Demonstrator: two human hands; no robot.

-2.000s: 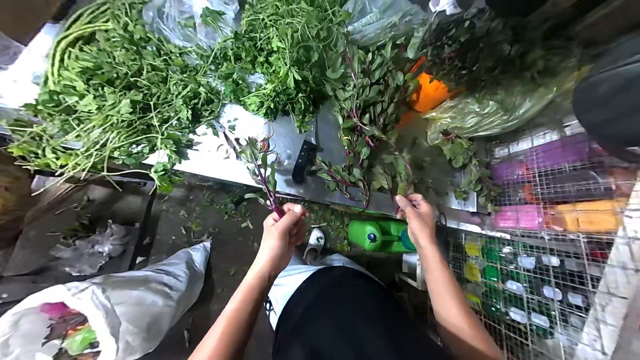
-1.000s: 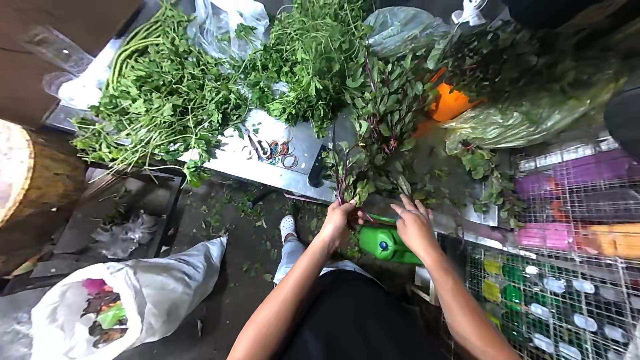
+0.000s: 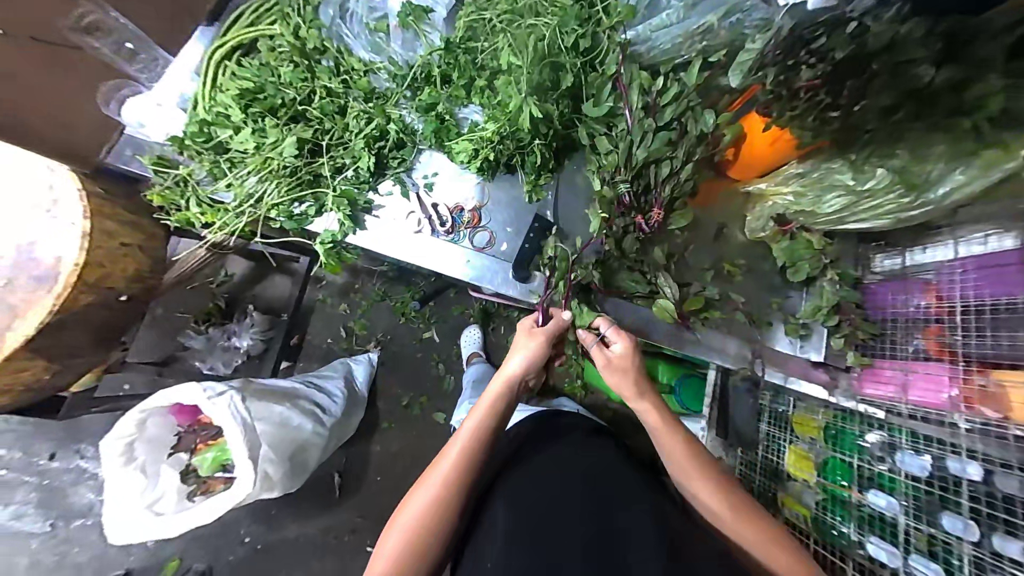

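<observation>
My left hand (image 3: 534,346) is closed around purple-stemmed leafy greens (image 3: 566,268) at the table's front edge. My right hand (image 3: 612,352) is beside it, thumb and fingers pinching a green leaf (image 3: 588,318) low on the stems. Just behind the hands lies a knife with a black handle (image 3: 532,246). Left of it are scissors (image 3: 430,210) and coloured rubber bands (image 3: 468,224). Banded bunches of purple-stemmed greens (image 3: 640,172) lie behind on the metal table (image 3: 480,266). Piles of leafy green herbs (image 3: 296,136) cover its left and middle.
An open white sack (image 3: 296,424) with scraps stands on the floor at left, below a round wooden block (image 3: 104,264). Wire crates (image 3: 888,480) with bottles are at right. A green container (image 3: 664,376) is under the table edge. A filled plastic bag (image 3: 880,188) lies back right.
Two seconds ago my hands were wide apart; they have come together at the stems. My right hand now pinches a leaf beside my left hand. The view has shifted somewhat.
</observation>
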